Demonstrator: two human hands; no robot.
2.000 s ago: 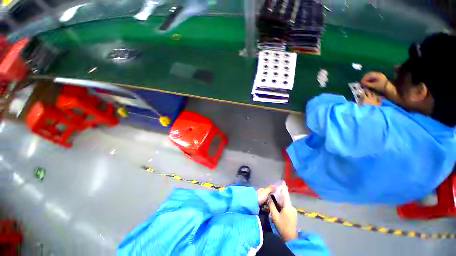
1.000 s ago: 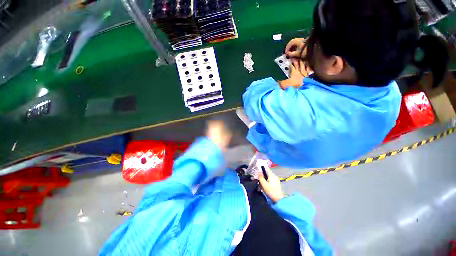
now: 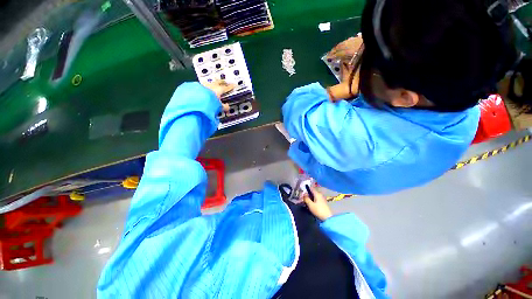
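My left hand (image 3: 223, 92) is on the stack of white panels with dark round spots (image 3: 220, 63) at the bench's front edge. Its fingers are at the stack's edge, and the top panels sit raised there, with dark rounds showing below them. My right hand (image 3: 317, 205) is low in front of my body, closed around dark slim tweezers (image 3: 310, 192) and a clear bag with a white label (image 3: 300, 190).
Darker stacked panels (image 3: 244, 16) stand behind. A seated person in a blue smock (image 3: 373, 140) works at the right, near a small pale pile (image 3: 288, 61) on the green bench (image 3: 169, 93). A red stool (image 3: 213, 182) is under the bench edge.
My left hand has left the bag and moved forward onto the panel stack, whose top panels have lifted. My right hand stays low with the bag and tweezers. The view has swung right.
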